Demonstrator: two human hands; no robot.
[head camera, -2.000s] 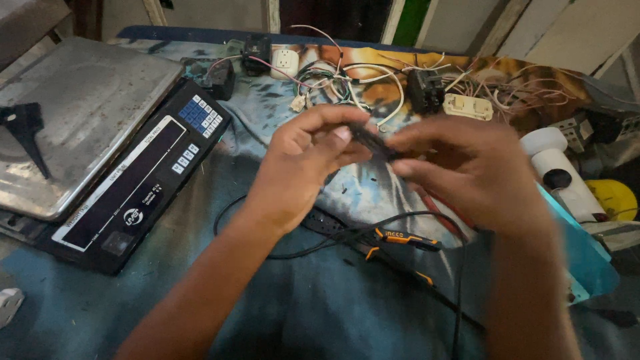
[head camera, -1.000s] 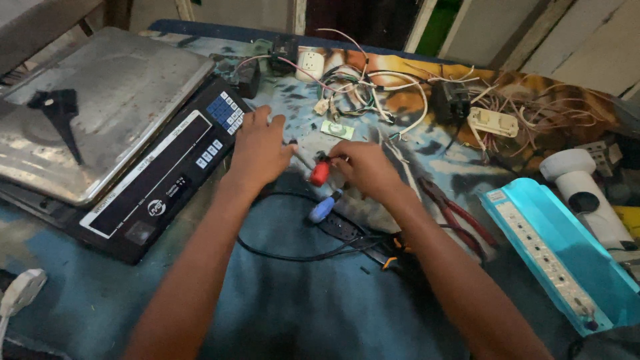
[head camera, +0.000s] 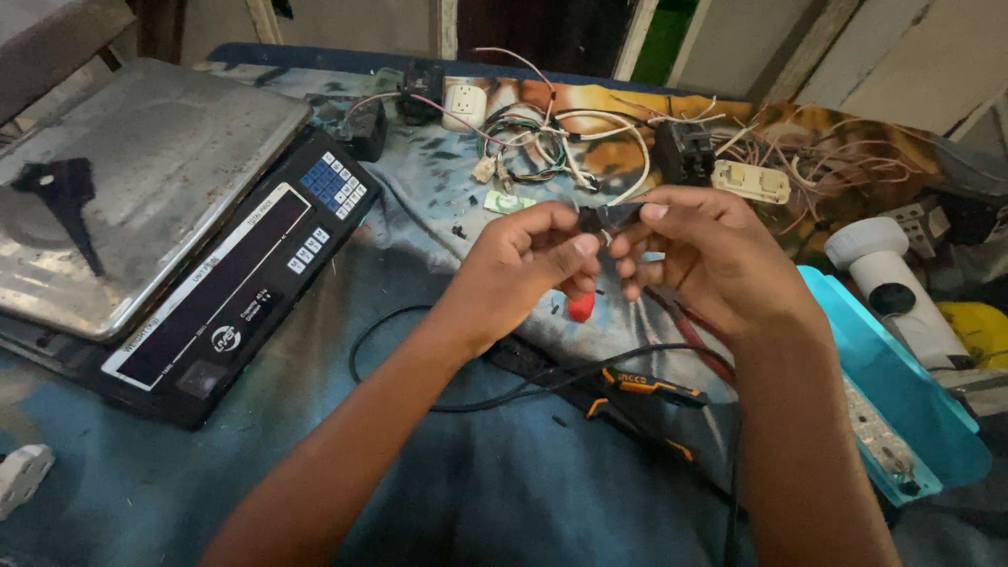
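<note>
My left hand (head camera: 543, 252) and my right hand (head camera: 685, 236) meet above the middle of the cloth-covered table, both pinching a small black piece (head camera: 600, 217) between thumb and fingers. What it is exactly cannot be told; something pale shows just under it. Below my left fingertips a red tool handle (head camera: 581, 308) lies on the cloth, partly hidden. Red-handled pliers (head camera: 697, 342) lie under my right hand, largely covered by it. Nearer to me, a black cable (head camera: 488, 407) loops over a black and orange tool (head camera: 654, 387) bearing the name Ingco.
At left stands a digital scale (head camera: 260, 291) with a metal platter (head camera: 150, 181). Along the back lie a white outlet (head camera: 465, 107), tangled wires (head camera: 543, 146) and a cream switch plate (head camera: 750, 181). A turquoise casing (head camera: 898, 386) and a white camera-like device (head camera: 898, 291) sit at right.
My hands have risen from the red and blue tool handles on the cloth and now hold a small black piece between them. The blue handle seen a second ago is out of sight.
</note>
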